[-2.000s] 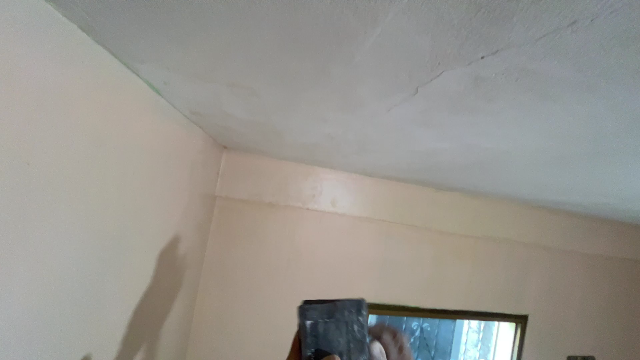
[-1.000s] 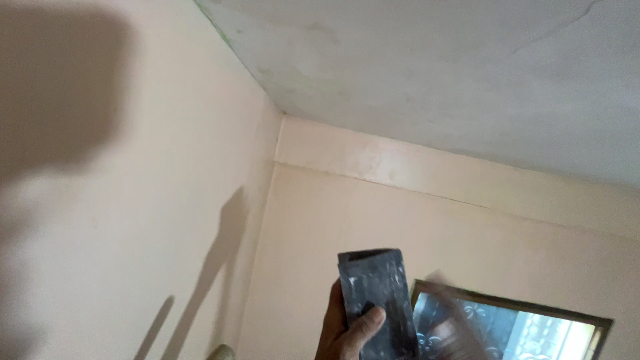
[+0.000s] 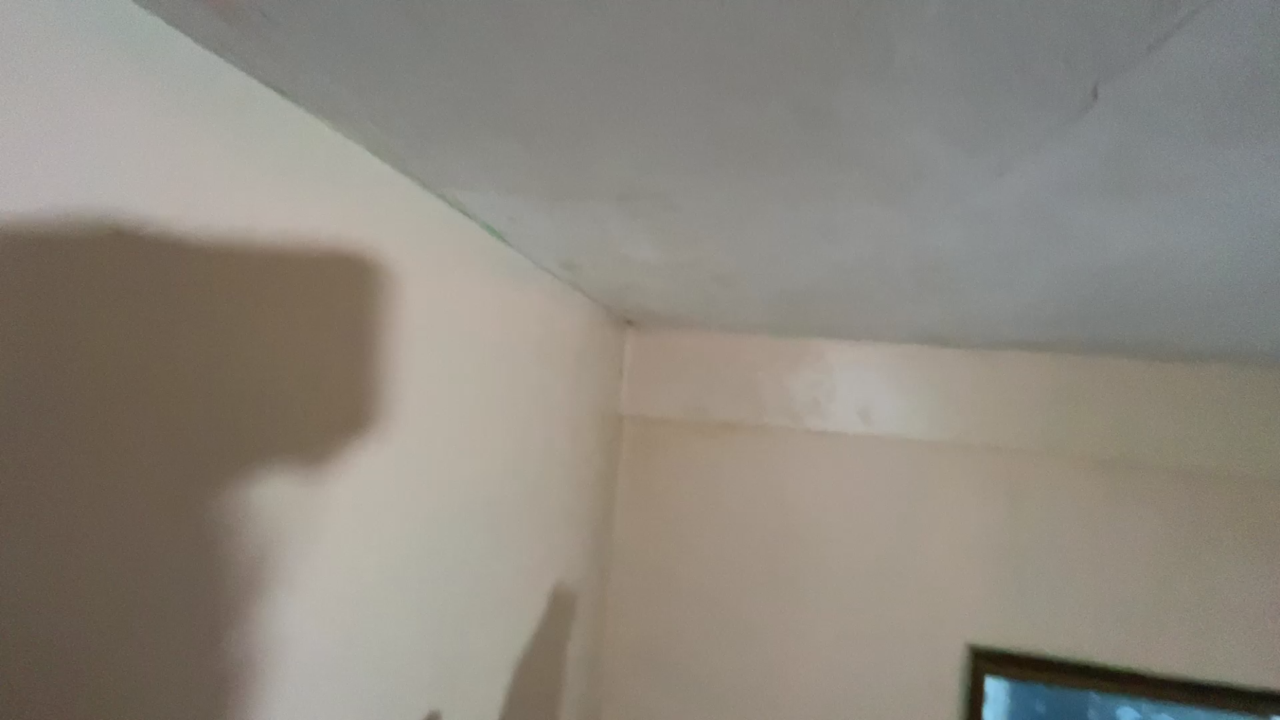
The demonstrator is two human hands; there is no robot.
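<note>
Neither of my hands is in the picture, so what they hold or touch is hidden. The view takes in a pale pink wall [image 3: 420, 400] on the left, a second pink wall [image 3: 800, 560] facing me, and the grey ceiling [image 3: 760, 170] above both. A large dark shadow [image 3: 180, 350] falls on the left wall, and a narrower shadow [image 3: 540, 650] lies low near the corner.
At the bottom right stands a window with a dark frame [image 3: 1120, 672] and bluish panes. A raised band [image 3: 900, 390] runs along the top of the facing wall. Thin cracks mark the ceiling at the upper right.
A hand holding a dark, flat, box-like object showed at the bottom one second ago; both are out of view now. The narrow shadow near the corner shows lower in the picture.
</note>
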